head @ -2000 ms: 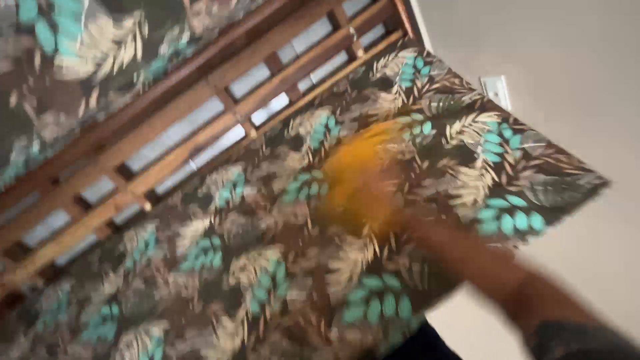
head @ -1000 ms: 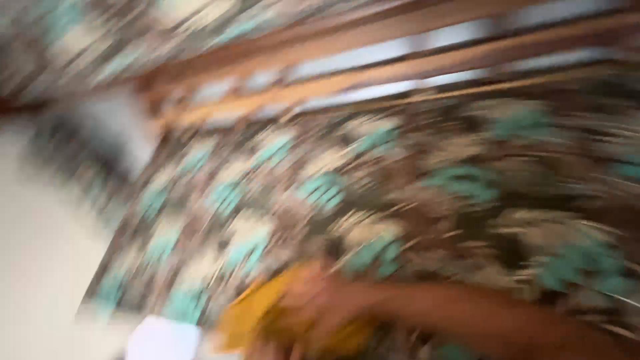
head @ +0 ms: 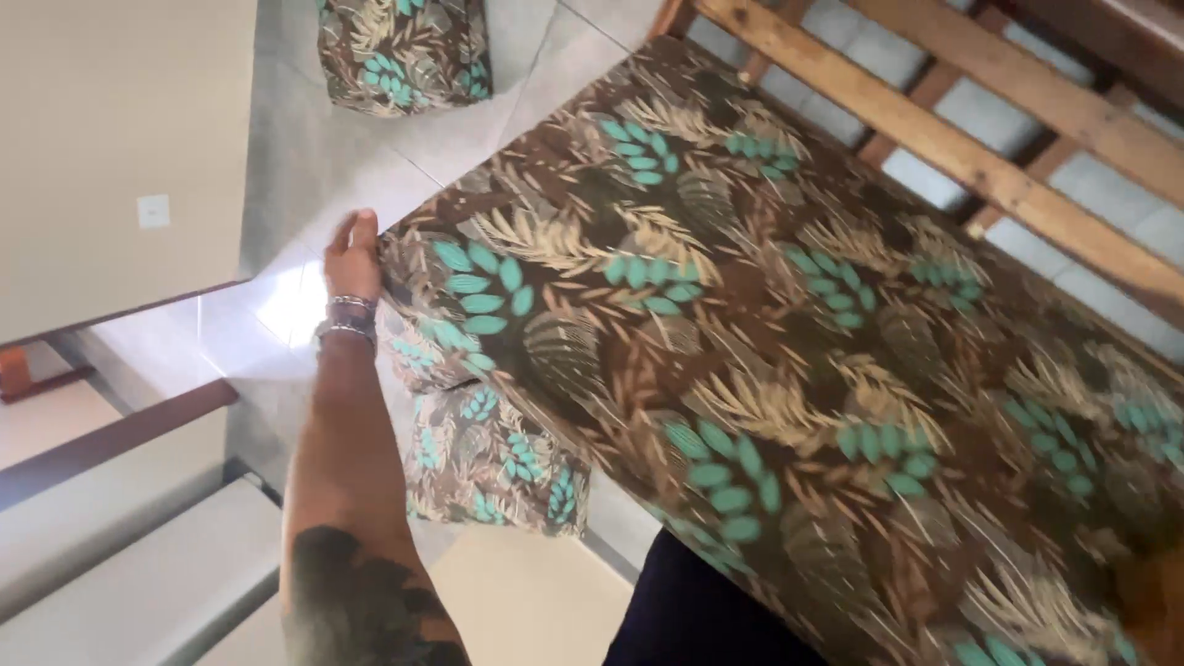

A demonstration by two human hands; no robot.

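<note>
A long cushion (head: 740, 333) with a brown, cream and turquoise leaf print slants across the view beside a wooden slatted frame (head: 971, 166). My left hand (head: 353, 259), with bracelets at the wrist, is against the cushion's left corner. Its fingers point up along the edge, and part of the hand is hidden, so its grip is unclear. My right hand does not show. At the lower right edge, a blurred orange-yellow patch, possibly a cloth (head: 1156, 592), lies against the cushion.
Matching cushions rest on the tiled floor, one at the top (head: 402, 55) and another below my left hand (head: 499, 458). A pale wall with a white plate (head: 154, 212) stands left. Brown-edged and grey ledges (head: 120, 444) run across the lower left.
The view has swung strongly. The hand with the yellow cloth, over the leaf-print fabric in both earlier frames, is out of sight. My left hand has appeared at the cushion's corner.
</note>
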